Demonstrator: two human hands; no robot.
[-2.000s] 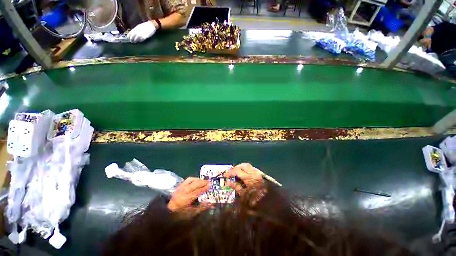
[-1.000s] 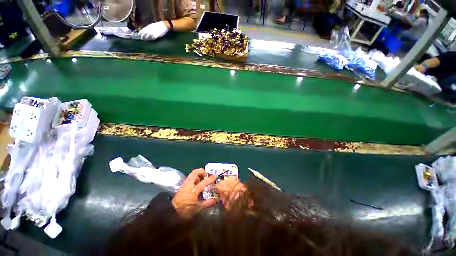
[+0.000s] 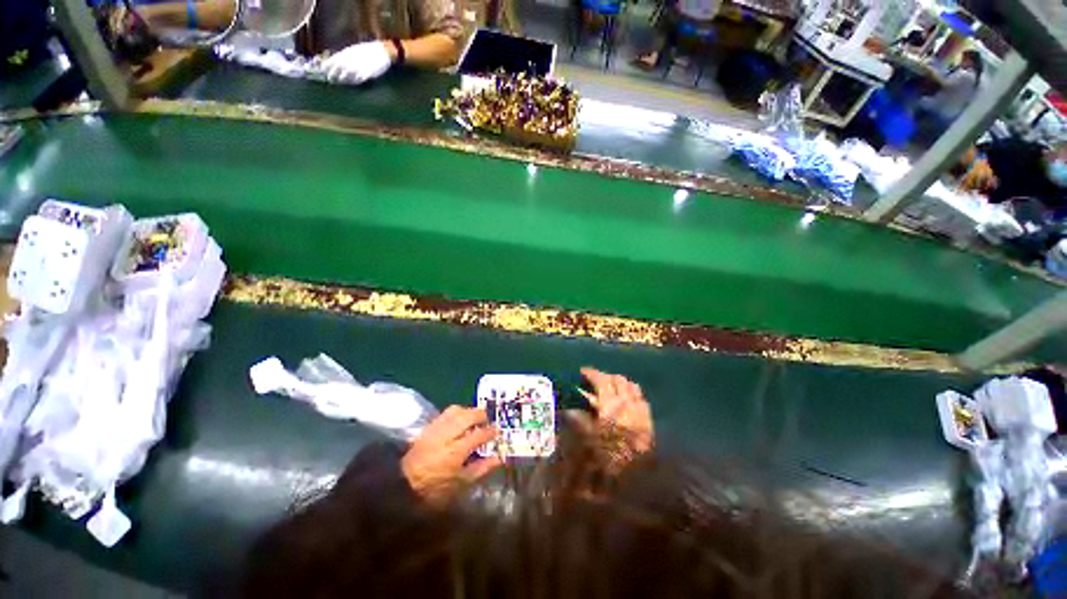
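Observation:
An open white power strip housing (image 3: 517, 415) with colourful wires and small metal parts lies on the dark green bench in front of me. My left hand (image 3: 447, 454) grips its left edge, the thumb near the lower corner. My right hand (image 3: 614, 412) is off the housing, just to its right, low over the bench; whether it holds anything is unclear. A bagged power cord (image 3: 345, 396) trails left from the housing, its white end at the far left. Hair hides the lower part of both arms.
Stacked units (image 3: 164, 252) with bagged cords lie at left, more units (image 3: 1016, 407) at right. A thin dark stick (image 3: 833, 476) lies on the bench. Beyond the worn rail runs the green conveyor belt (image 3: 468, 234). Across it are a brass parts heap (image 3: 515, 108), blue bagged parts and a gloved coworker.
My right hand has moved off the housing to the right, where a pale pointed stick lay; that stick no longer shows. The housing's inside is more exposed. My left hand stays at its left edge.

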